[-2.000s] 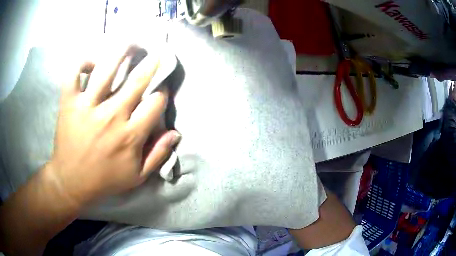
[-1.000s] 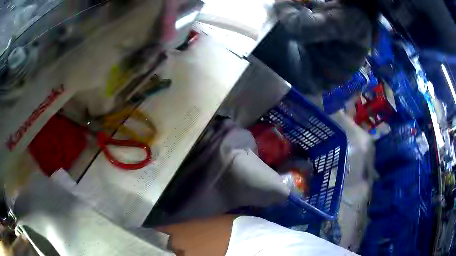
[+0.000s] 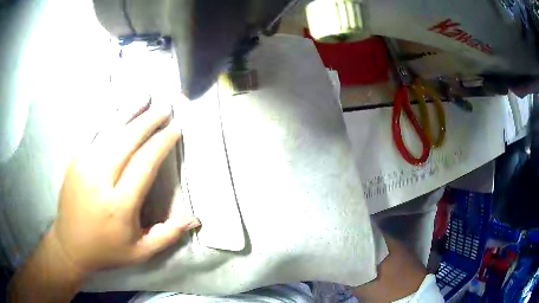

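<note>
A large pale fabric panel (image 3: 307, 195) lies on the machine table and overhangs the front edge. A narrow pale strip with a rounded end (image 3: 216, 201) lies on it, running up under the dark needle area. My left hand (image 3: 109, 189) lies flat on the panel, fingers apart, thumb tip at the strip's left edge. The fingertips are washed out by glare. My right hand is hidden under the panel; only the forearm (image 3: 399, 263) shows at the lower right.
The sewing machine head (image 3: 449, 50) spans the top, with a brassy knob (image 3: 337, 19). A red square (image 3: 357, 61) and scissors with red and yellow handles (image 3: 412, 127) lie right of the panel. A blue crate (image 3: 464, 231) stands at the lower right.
The view swung right to the crate and came back. The narrow strip now lies flat under the needle area, where a small folded piece was under my left hand before.
</note>
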